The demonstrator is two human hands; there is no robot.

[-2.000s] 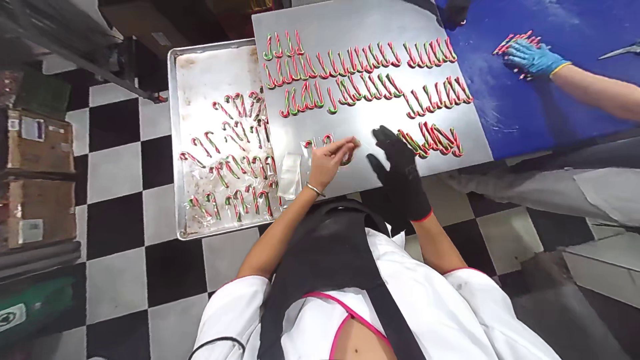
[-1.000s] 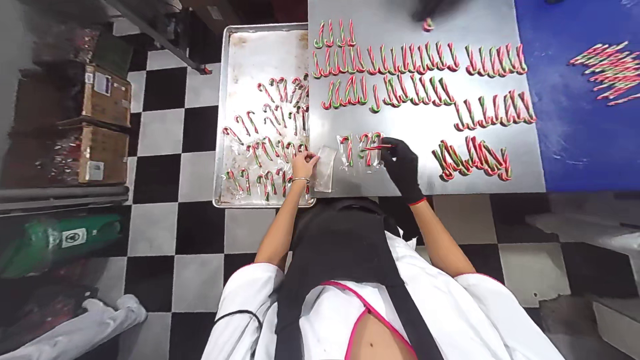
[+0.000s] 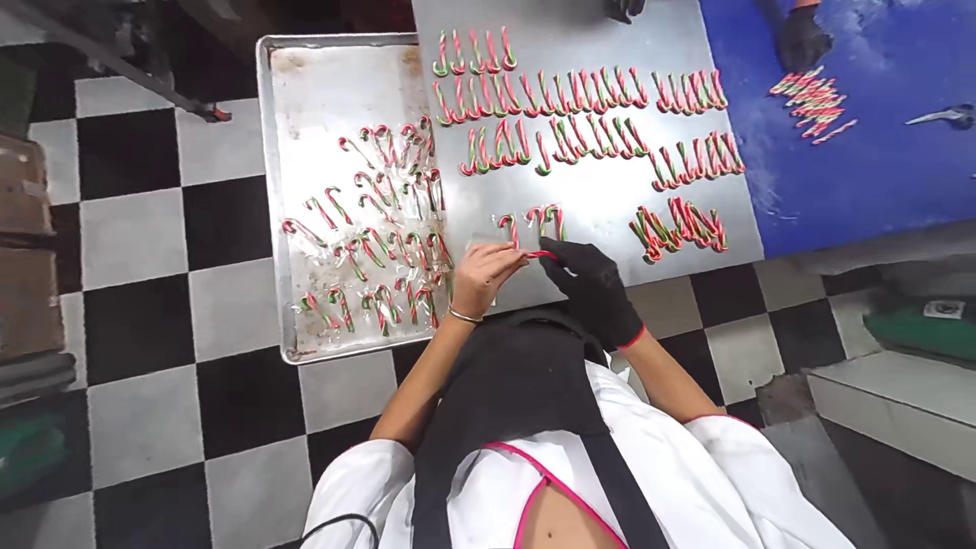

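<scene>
My right hand [image 3: 591,286], in a black glove, grips a red candy cane [image 3: 540,254] that lies level between my hands. The fingers of my bare left hand [image 3: 488,276] are pinched together at its left end; a clear wrapper seems to be there, but it is too blurred to be sure. Just beyond my hands, a few candy canes in clear wrappers [image 3: 547,216] lie on the metal table [image 3: 602,191]. Unwrapped candy canes stand in rows [image 3: 583,91] farther back, and a heap of them [image 3: 679,229] lies to the right of my right hand.
A metal sheet tray [image 3: 276,191] with many wrapped candy canes [image 3: 381,248] adjoins the table on the left. On the blue surface [image 3: 823,183] at right are striped candy sticks [image 3: 814,103], scissors [image 3: 945,117] and another person's black-gloved hand [image 3: 804,42]. Another dark-gloved hand [image 3: 627,8] shows at the top edge.
My left hand has moved from beside the tray's edge to meet my right hand at the candy cane. A black-gloved hand now shows by the sticks on the blue surface. The view has shifted.
</scene>
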